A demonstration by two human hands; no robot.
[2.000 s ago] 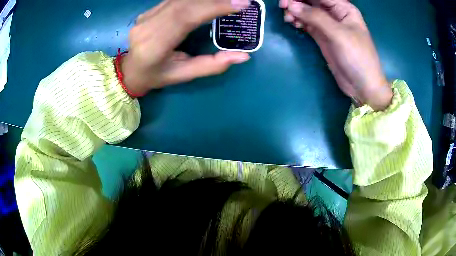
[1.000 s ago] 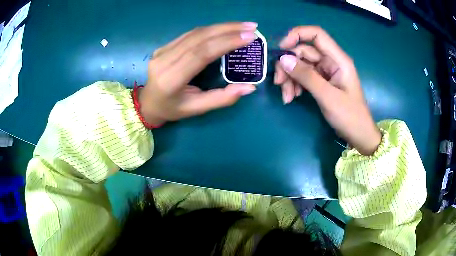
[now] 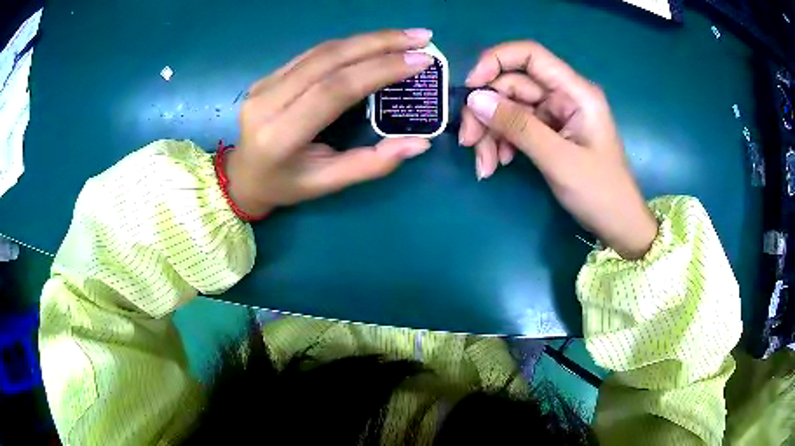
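Observation:
A smartwatch unit (image 3: 410,103) with a pale rim and no strap shows dense text on its black screen. My left hand (image 3: 309,122) holds it, with fingers over the top edge and the thumb at the bottom edge. My right hand (image 3: 540,122) is just right of the watch, with thumb and index finger pinched together on a small dark piece (image 3: 475,90). The piece points toward the right side of the case. Whether it touches the case I cannot tell.
A small white square (image 3: 166,73) lies on the dark green mat (image 3: 392,253) at the upper left. White paper sheets (image 3: 16,113) are at the left edge. A black tray's corner with a white strip (image 3: 652,7) shows at the top right. Dark clutter lines the right edge.
Since two seconds ago, both hands and the watch appear lower in view, and my right hand has come closer to the case. In the last second, the right fingertips have moved slightly left with the watch.

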